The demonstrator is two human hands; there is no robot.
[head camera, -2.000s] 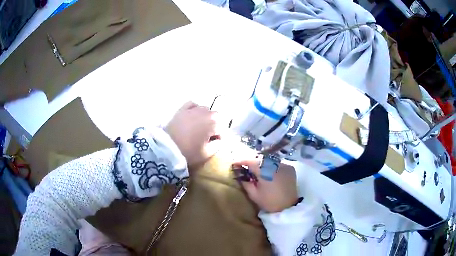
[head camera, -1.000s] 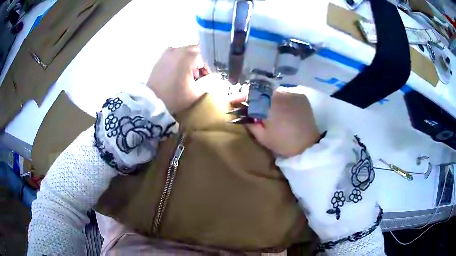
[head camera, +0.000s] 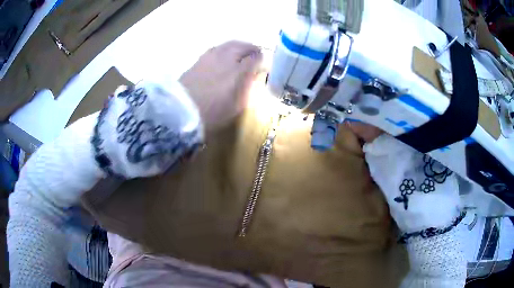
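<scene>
A brown garment panel (head camera: 315,225) lies under the head of the white sewing machine (head camera: 366,67) and hangs over the lap. A silvery metal zipper (head camera: 256,188) runs in it, its upper end near the lit needle area. My left hand (head camera: 222,84) lies on the panel's upper left part beside the needle area; its fingertips are washed out by the lamp, so its hold cannot be told. My right hand (head camera: 363,130) is mostly hidden behind the machine head and a blue-grey block (head camera: 324,132); its fingers are not visible.
Another brown panel with a zipper (head camera: 34,56) lies at the upper left. Part of a further brown piece (head camera: 104,93) shows behind the left sleeve. A black band (head camera: 451,107) wraps the machine arm. Papers and clutter lie at the upper right.
The panel and zipper have shifted right and up, the zipper now close to the needle. The right hand has moved right, behind the machine head; the dark snips at its fingers no longer show.
</scene>
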